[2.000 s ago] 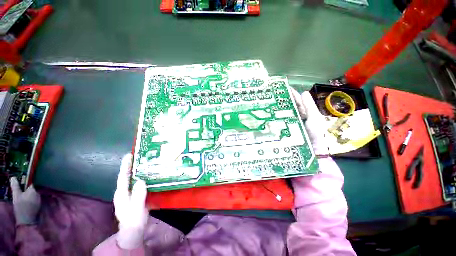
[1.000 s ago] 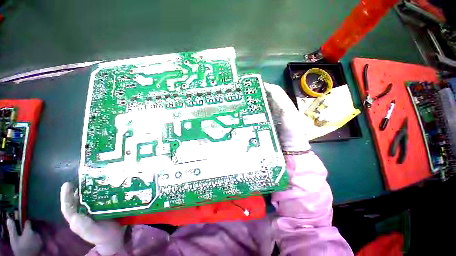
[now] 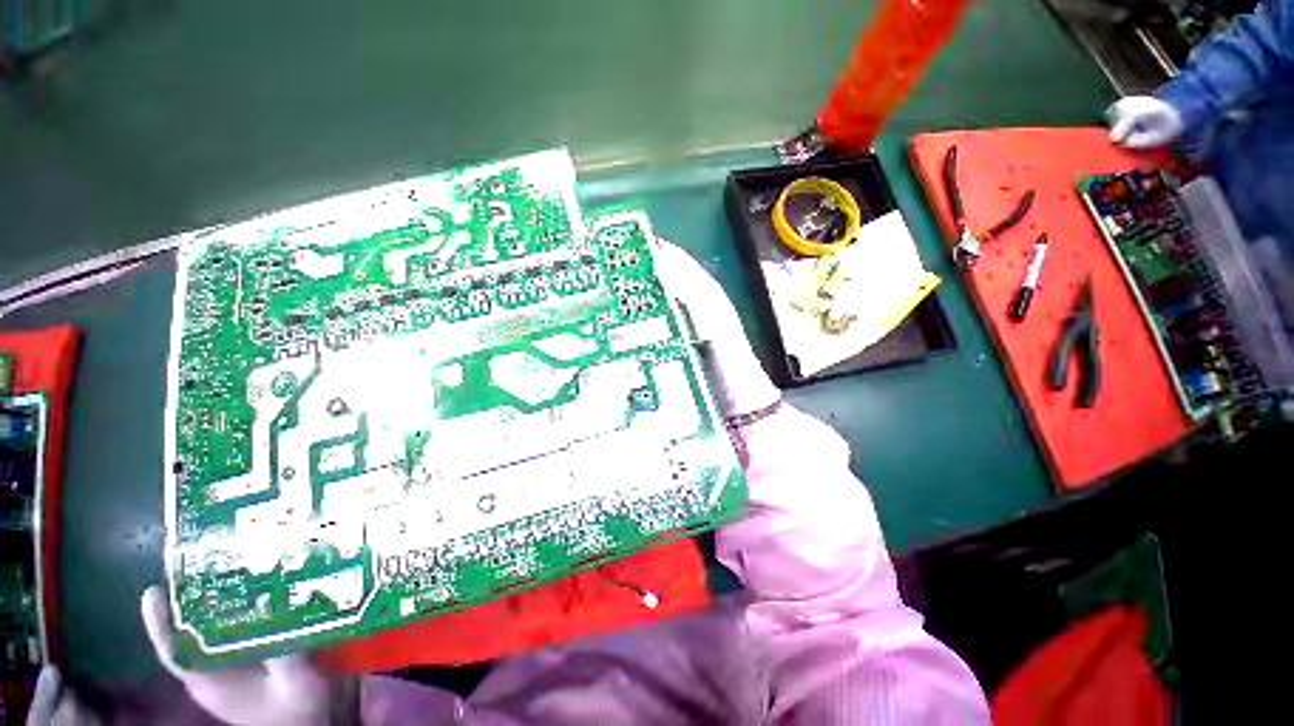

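A large green power circuit board (image 3: 440, 411) with a stepped upper right corner is held up and slightly tilted, solder side facing me. Glare whitens much of it. My white-gloved left hand (image 3: 241, 681) grips its lower left corner, fingers partly hidden behind it. My white-gloved right hand (image 3: 717, 326) holds its right edge, fingertips hidden behind the board. The red-orange foam pad (image 3: 568, 613) lies below, mostly covered by the board. A thin black wire with a white end (image 3: 650, 599) shows over the pad.
A black parts tray (image 3: 809, 372) at right holds a yellow tape roll (image 3: 816, 216) and pale yellow paper. A red mat (image 3: 993, 341) beyond carries pliers (image 3: 1074, 348), cutters, a marker and another board. Another person's gloved hand (image 3: 1144, 122) touches its far edge. Another board stands at left.
The view has swung right, so bench things shift left in it. The board appears closer and more tilted, still in both hands. A person in blue has appeared at upper right.
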